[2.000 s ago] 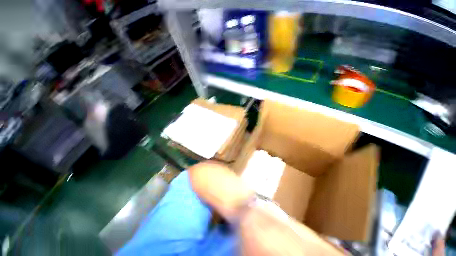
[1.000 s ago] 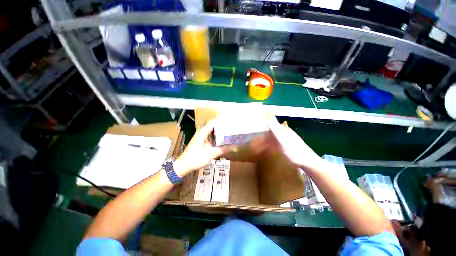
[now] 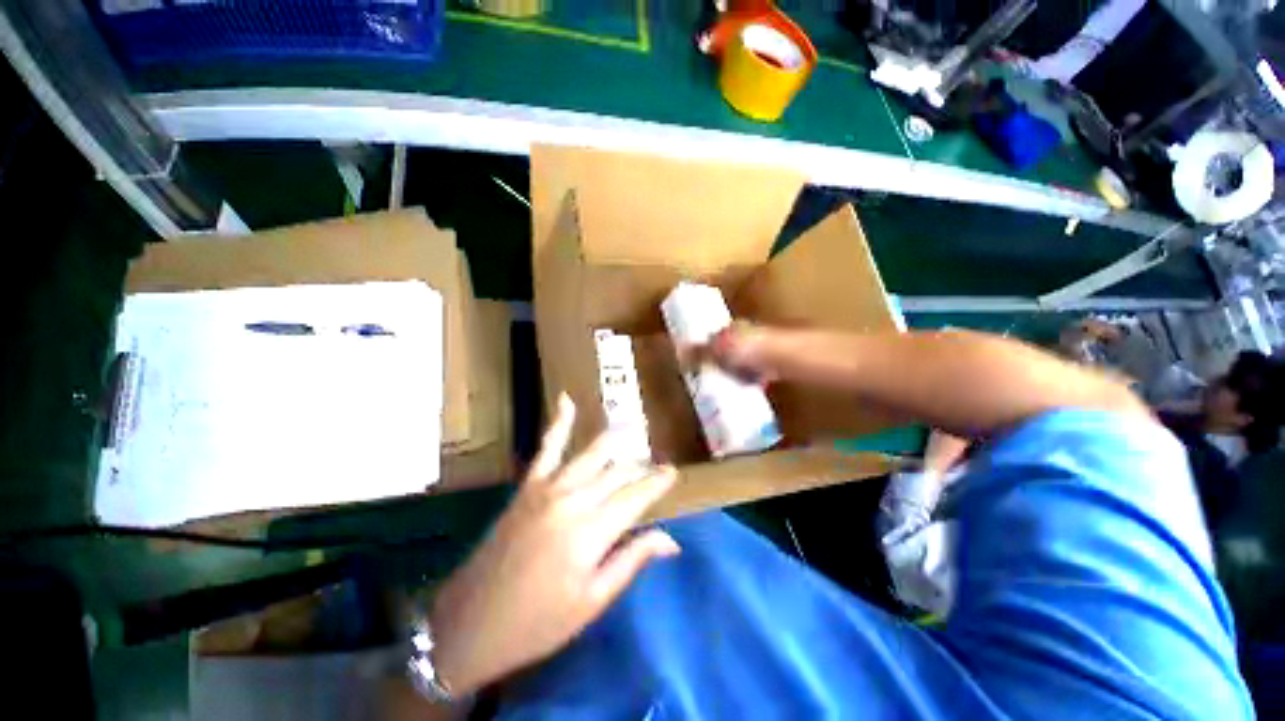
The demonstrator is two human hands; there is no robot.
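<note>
The open brown shipping carton (image 3: 677, 209) stands in front of me with its flaps raised. My right hand (image 3: 739, 352) reaches inside it and is shut on a white product box (image 3: 733, 411), which lies tilted in the carton. Another white product box (image 3: 619, 383) stands in the carton along the left wall. My left hand (image 3: 571, 528) is over the carton's near left edge, fingers spread, partly covering the near end of that row, and holds nothing.
Left of the carton, a record sheet (image 3: 282, 437) with pens and a dark clip (image 3: 116, 400) lies on brown cardboard (image 3: 458, 317). A metal-edged shelf (image 3: 465, 124) runs behind, with a tape roll (image 3: 765, 71) and blue bin (image 3: 268, 31). A person's sleeve (image 3: 916, 535) shows at right.
My right hand has lowered into the carton with white boxing. My left hand has let go and moved back to the near left edge. The view has tilted downward.
</note>
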